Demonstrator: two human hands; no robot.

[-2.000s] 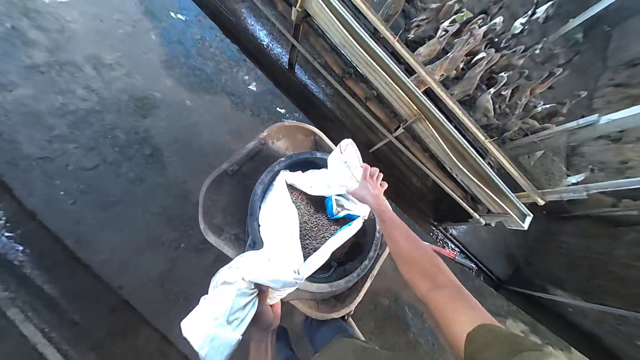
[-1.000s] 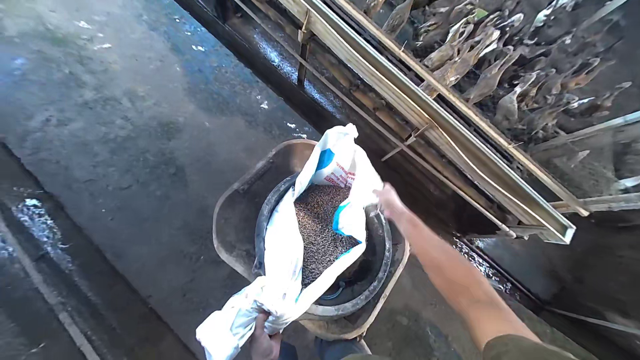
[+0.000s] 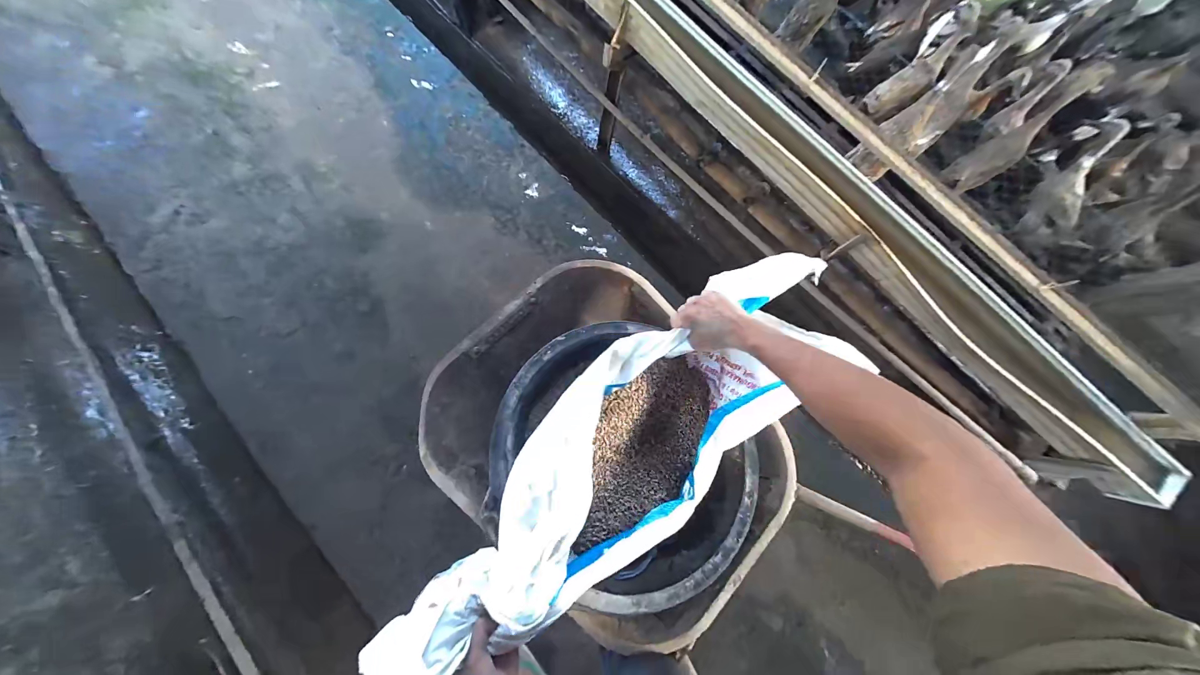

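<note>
A white woven sack [image 3: 544, 469] with blue edging and red print lies open over a round black tub [image 3: 741, 506]. Brown pellets [image 3: 652, 441] fill the sack's opening. My right hand [image 3: 714, 322] grips the far rim of the sack, fingers closed on the fabric. At the bottom of the view, my left hand [image 3: 487, 652] holds the sack's gathered near end, partly hidden by its folds. The tub sits inside a worn wheelbarrow tray [image 3: 459, 403].
A long metal trough [image 3: 923, 272] on a wooden frame runs diagonally at the right. Beyond it, several ducks [image 3: 1012, 141] crowd in a pen. A wet concrete floor [image 3: 309, 281] with a dark gutter [image 3: 562, 169] lies to the left of the trough.
My right hand has moved from the sack's right side onto its far rim and now grips it. The sack's far end is folded over toward the right.
</note>
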